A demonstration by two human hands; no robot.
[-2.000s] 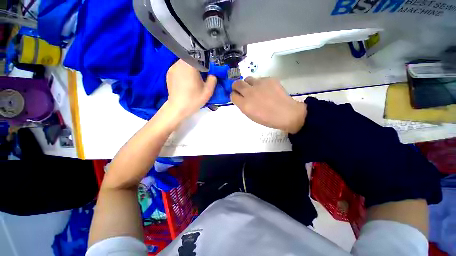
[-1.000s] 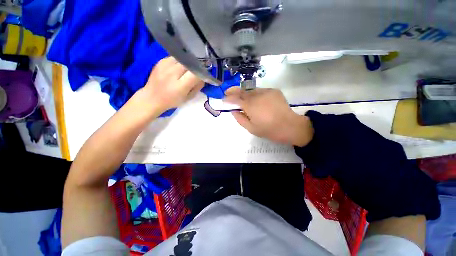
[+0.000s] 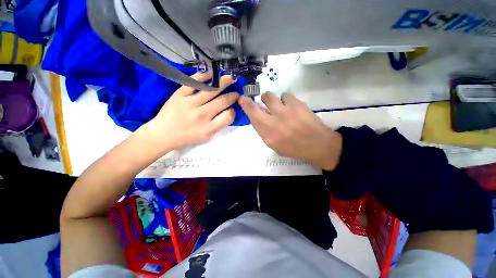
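Observation:
The royal-blue garment piece (image 3: 130, 95) lies bunched left of the sewing machine head (image 3: 326, 27) and runs under the presser foot area (image 3: 234, 70). My left hand (image 3: 198, 114) lies on the blue cloth with fingers spread, its fingertips beside the needle and partly behind the machine head. My right hand (image 3: 288, 125) has its index finger and thumb at the cloth's right edge, just below the foot. Whether the right fingertips pinch the cloth or only touch it cannot be told. The needle tip is hidden.
A phone (image 3: 476, 108) lies on a yellow card (image 3: 438, 125) at the table's right. A dark-blue looped item (image 3: 398, 61) lies under the machine arm. Red baskets (image 3: 187, 217) stand below the table. A purple device (image 3: 19, 106) is at the far left.
My left hand has moved right and flattened onto the cloth near the needle. The pale strip with a dark edge seen between the hands is no longer visible. The view has shifted.

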